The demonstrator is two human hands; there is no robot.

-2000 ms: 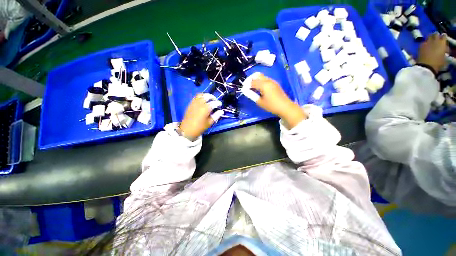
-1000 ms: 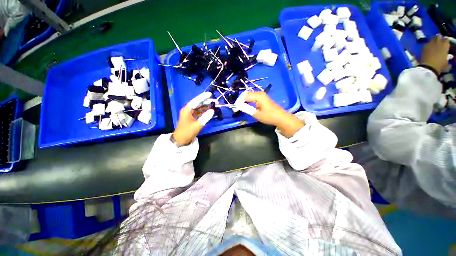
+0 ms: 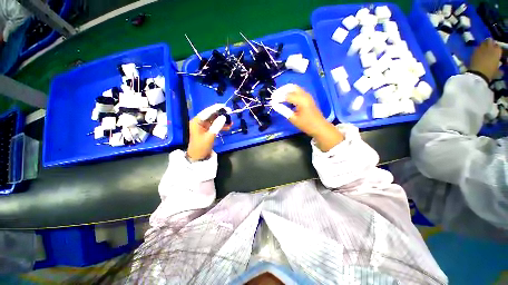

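Note:
My left hand (image 3: 205, 129), with white coverings on its fingertips, grips a black stemmed insert (image 3: 223, 115) over the front left of the centre tray (image 3: 192, 106). The insert's thin stem points right. My right hand (image 3: 301, 111), also with white-covered fingertips, is over the front right part of the same tray, thumb and fingers a little apart. Whether it holds a small piece is unclear. A tangled heap of black inserts (image 3: 237, 69) lies behind and between the hands. White covers (image 3: 297, 63) lie at the tray's right end.
The left tray (image 3: 67, 119) holds white-and-black fitted pieces (image 3: 131, 100). The right tray (image 3: 348, 108) holds white covers (image 3: 390, 61). A dark rounded bench edge (image 3: 111, 186) runs in front, a green belt (image 3: 223, 19) behind. A neighbour's arm (image 3: 457, 133) reaches over a tray at right.
My hands met near the front of the centre tray, then moved apart. My left hand has gone left with the black insert; my right hand has moved right and slightly back.

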